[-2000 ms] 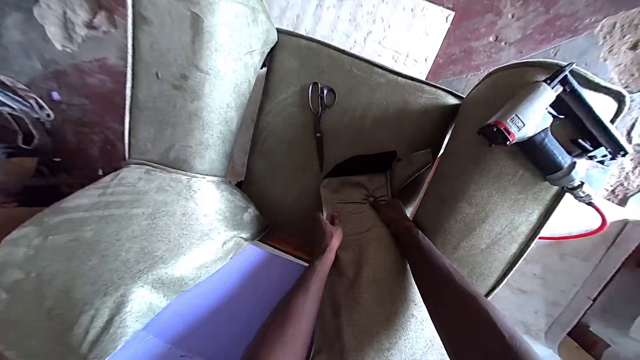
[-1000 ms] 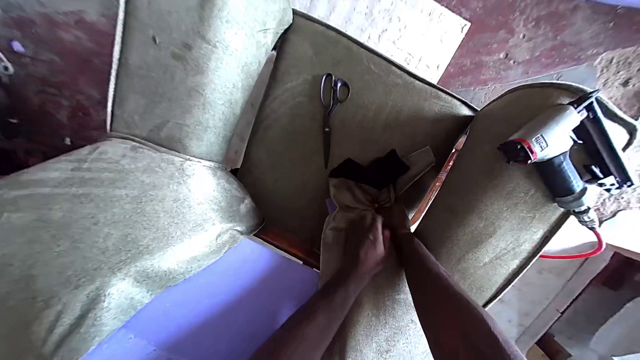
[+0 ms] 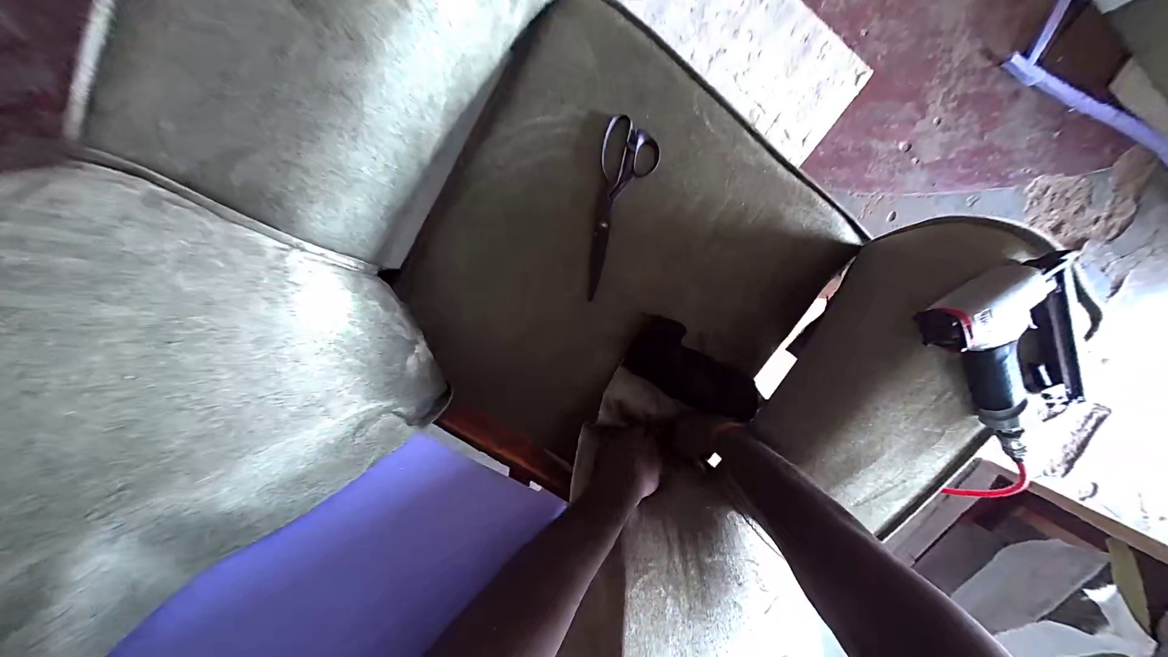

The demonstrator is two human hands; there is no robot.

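Both of my hands are close together at the lower middle, on the olive-grey upholstery fabric (image 3: pixel 680 566). My left hand (image 3: pixel 630 461) grips a gathered fold of it. Beside it, my right hand (image 3: pixel 698 436) is in shadow against the same bunched fabric, its fingers mostly hidden. A black piece of cloth (image 3: pixel 693 370) sticks up just beyond both hands. Metal scissors (image 3: pixel 610 205) lie on the upholstered panel (image 3: pixel 511 219) farther up, handles away from me. At the right, a pneumatic staple gun (image 3: pixel 990 338) rests on the padded armrest (image 3: pixel 876 374).
Large upholstered parts (image 3: pixel 182 365) fill the left side. Purple foam or sheeting (image 3: pixel 365 557) lies below, beside a wooden frame rail (image 3: pixel 502 447). A red air hose (image 3: pixel 995 491) runs from the staple gun. A pale board (image 3: pixel 757 64) lies on the floor at the top.
My left hand has moved from apart on the fabric to close beside my right hand, where the fabric is now bunched. The view has shifted and tilted.
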